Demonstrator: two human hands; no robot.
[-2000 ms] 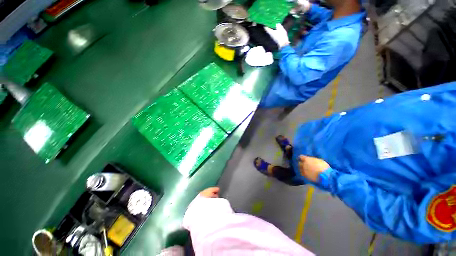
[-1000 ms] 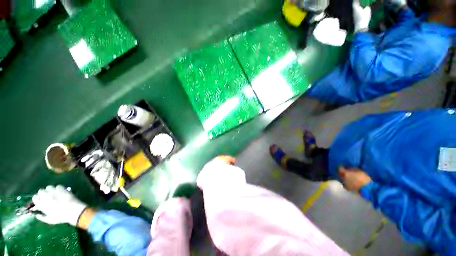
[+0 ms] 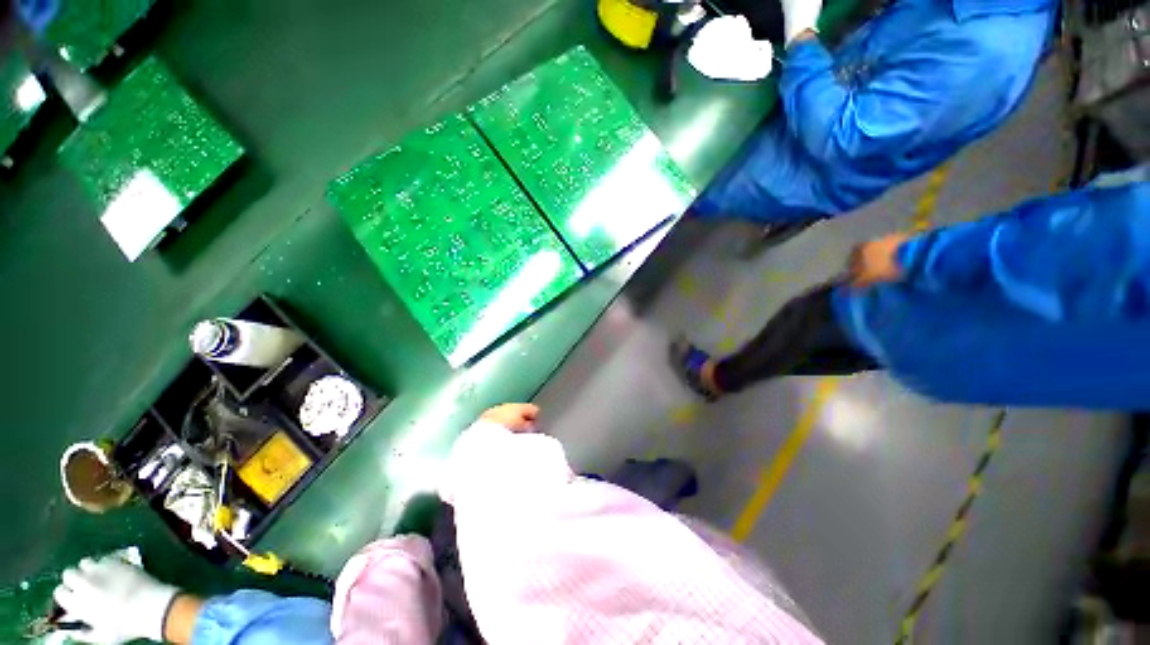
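Note:
Two green circuit boards [image 3: 511,208] lie side by side at the bench edge, solder side up. My right hand [image 3: 511,416] is bare and small beyond its pink sleeve, just below the boards and apart from them; its fingers are mostly hidden, so its grip cannot be told. My left pink sleeve shows at the bottom, but no left hand is visible. A black compartment tray [image 3: 343,451] stands left of my arms. It holds a white bottle [image 3: 259,343], a yellow sponge [image 3: 275,469], a white round dish [image 3: 332,406] and a crumpled white-silver heap [image 3: 189,500].
Another worker's white-gloved hand [image 3: 116,600] is at bottom left, beside a round tub [image 3: 95,476]. A yellow-gripped tool [image 3: 264,562] crosses the tray's edge. Another board [image 3: 158,151] lies upper left. Blue-clad people [image 3: 996,302] are at right, one on the aisle, one at the bench.
The view has shifted, first left, then back right. The white-gloved hand came into view at bottom left. The blue-clad person on the aisle has changed stance, legs now apart. The two boards lie as before.

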